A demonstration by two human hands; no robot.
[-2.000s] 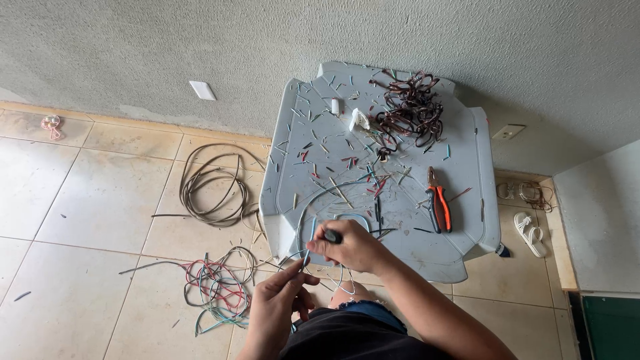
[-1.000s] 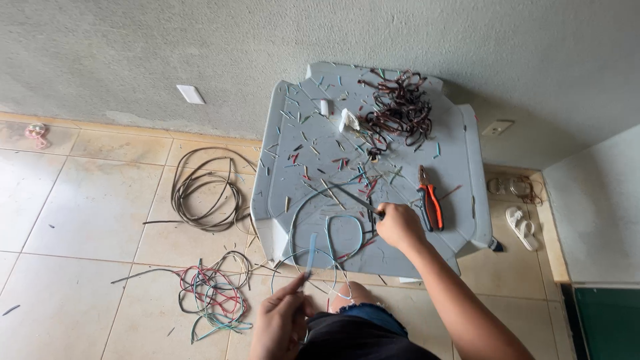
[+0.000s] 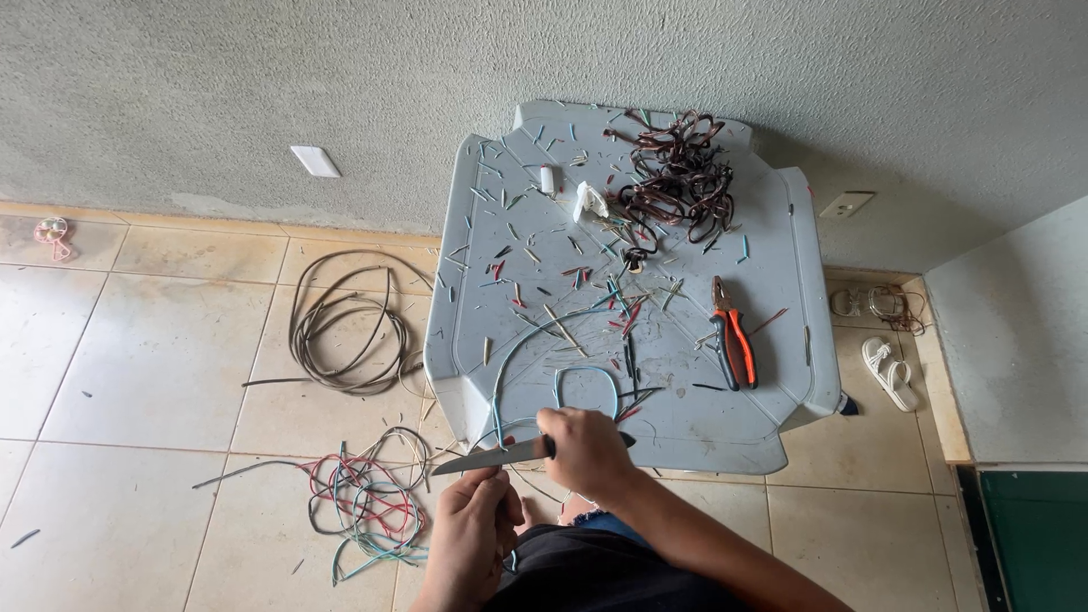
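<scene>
My right hand is closed around the dark handle of a knife, whose blade points left. Just below the blade, my left hand pinches a light-blue insulated wire, and the blade lies across the wire at the fingertips. From there the wire loops over the near part of a grey plastic table. Combination pliers with red and black handles lie on the table's right side. Short strips of coloured insulation are scattered over the top. A tangle of brown wire is heaped at the far right.
A coil of grey-brown cable and a tangle of red, blue and black wires lie on the tiled floor to the left. White sandals are on the floor at right. A textured wall stands behind the table.
A second ago my hands were apart, the right one farther up over the table. Now the right hand with the knife is back beside the left hand, the blade across the wire.
</scene>
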